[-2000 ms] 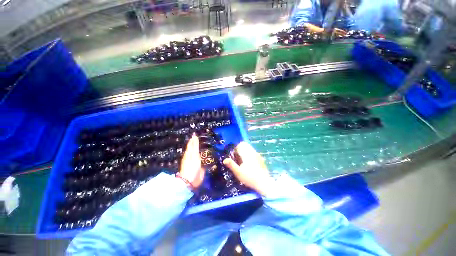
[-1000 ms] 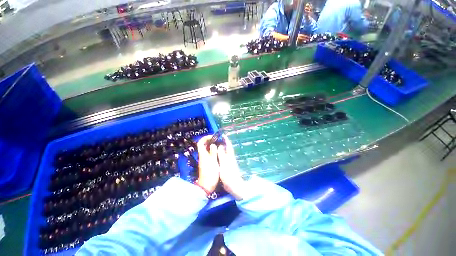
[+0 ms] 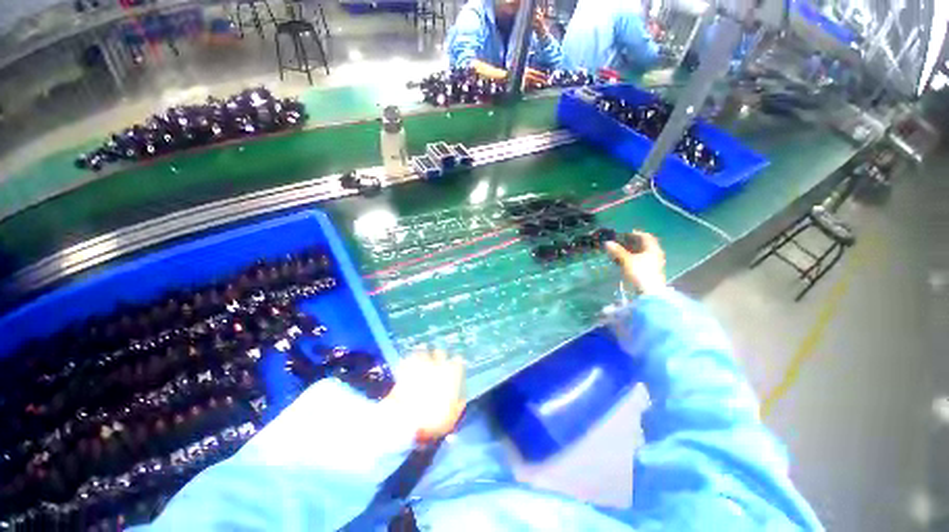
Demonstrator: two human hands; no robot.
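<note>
My right hand (image 3: 642, 262) is at the right end of the clear tray (image 3: 458, 301), its fingers on a black assembly (image 3: 629, 241) beside the front row of black assemblies (image 3: 567, 245). My left hand (image 3: 431, 395) is blurred, low over the tray's near left corner by the blue tote's (image 3: 359, 296) right wall. A dark strip shows just below it; whether the hand holds it is unclear. The tote holds rows of black assemblies (image 3: 135, 364) with shiny spots, some loose near its right side.
A second blue tote (image 3: 718, 187) with black assemblies stands by a metal post (image 3: 682, 99). Aluminium rails (image 3: 250, 197) run behind the tray, with a pale upright fixture (image 3: 393, 145). Heaps of black assemblies (image 3: 203, 125) lie beyond. A blue bin (image 3: 567, 395) is below the edge. People in blue sit across.
The view has turned right. My hands, together over the tote's right side, have parted; my right hand has reached to the tray's assembly rows, my left stays near the tote's edge.
</note>
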